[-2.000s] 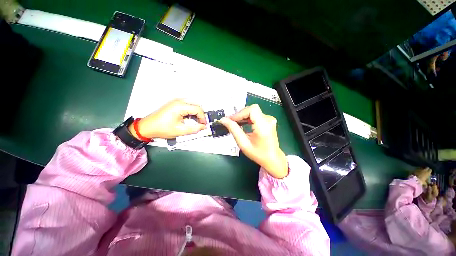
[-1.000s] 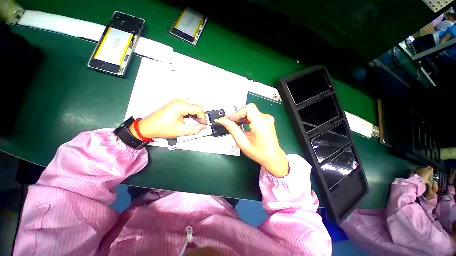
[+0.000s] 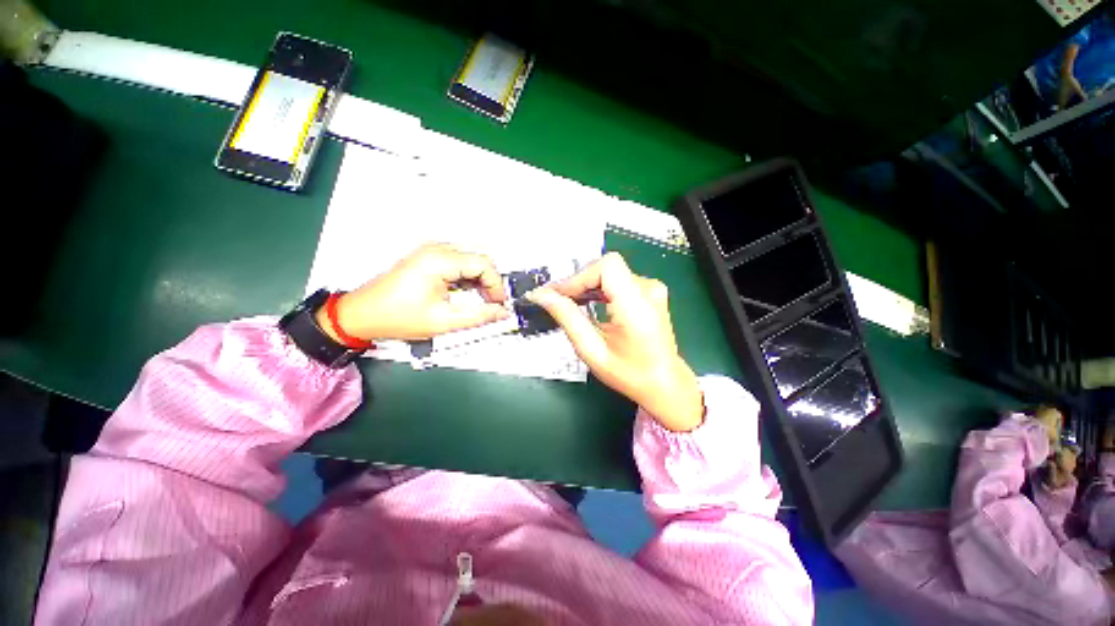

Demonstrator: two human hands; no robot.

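A phone half-assembly (image 3: 533, 320) lies on the white paper sheet (image 3: 404, 214), its dark camera end between my hands and its pale part partly under my left hand. My left hand (image 3: 428, 294) has thumb and fingertips pinched at the left edge of the dark end. My right hand (image 3: 618, 328) has thumb and forefinger pinched over the dark end. Whether the fingertips hold a small part is too small to tell.
An open-backed phone (image 3: 281, 113) lies at the upper left, another phone (image 3: 492, 77) further back. A black foam tray (image 3: 735, 289) with glossy black phones stands at the right. Another person's pink sleeve (image 3: 997, 489) shows at the far right.
The phone at the back has moved to the right along the bench. My hands stay at the dark end of the phone, with only slight finger movement.
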